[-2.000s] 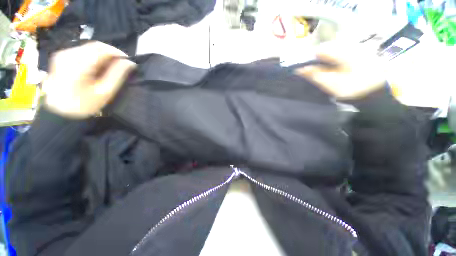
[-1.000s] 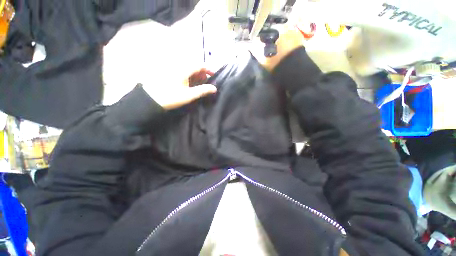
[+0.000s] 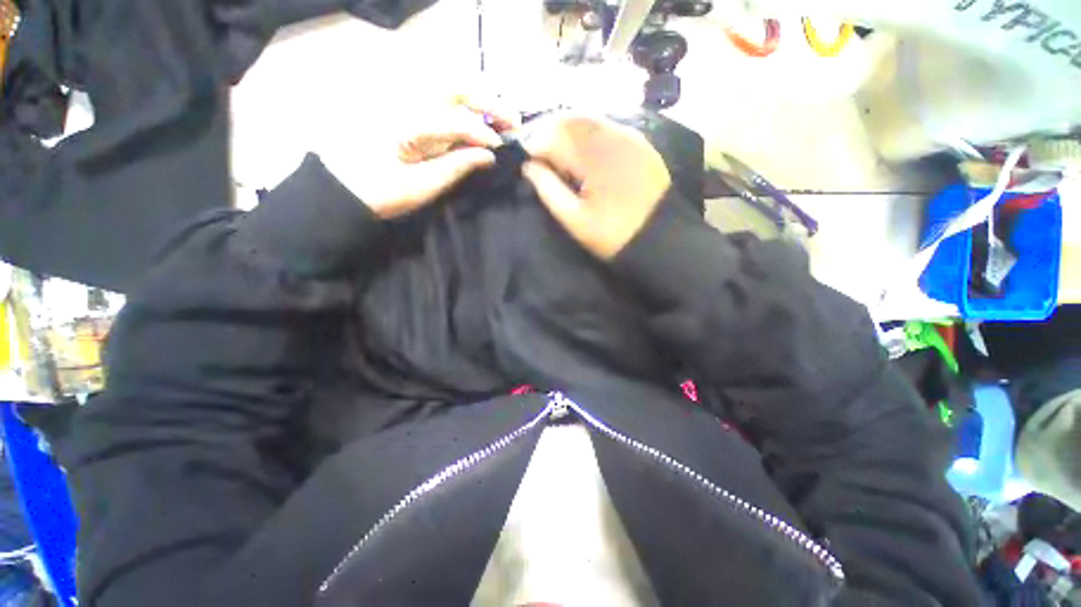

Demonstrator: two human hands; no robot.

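Note:
The black garment (image 3: 474, 273) lies from my lap up to the sewing machine bed in front of me. My left hand (image 3: 433, 166) pinches its upper edge between thumb and fingers. My right hand (image 3: 605, 178) pinches the same edge just to the right, with the fingertips of both hands nearly touching. Whether a label is between the fingertips cannot be told. The needle area (image 3: 593, 48) of the sewing machine is just beyond my hands, with a black knob (image 3: 659, 51) to its right.
Thread snips (image 3: 776, 198) lie right of my right hand. A blue bin (image 3: 1014, 255) with a white ribbon (image 3: 972, 219) stands at the table's right. Red (image 3: 754, 38) and orange (image 3: 827, 36) rings lie behind. Another dark cloth (image 3: 119, 142) covers the left side.
My right hand has come from behind the black knob down to the garment edge beside my left hand. The snips now show. Earlier, both hands held the garment spread wide.

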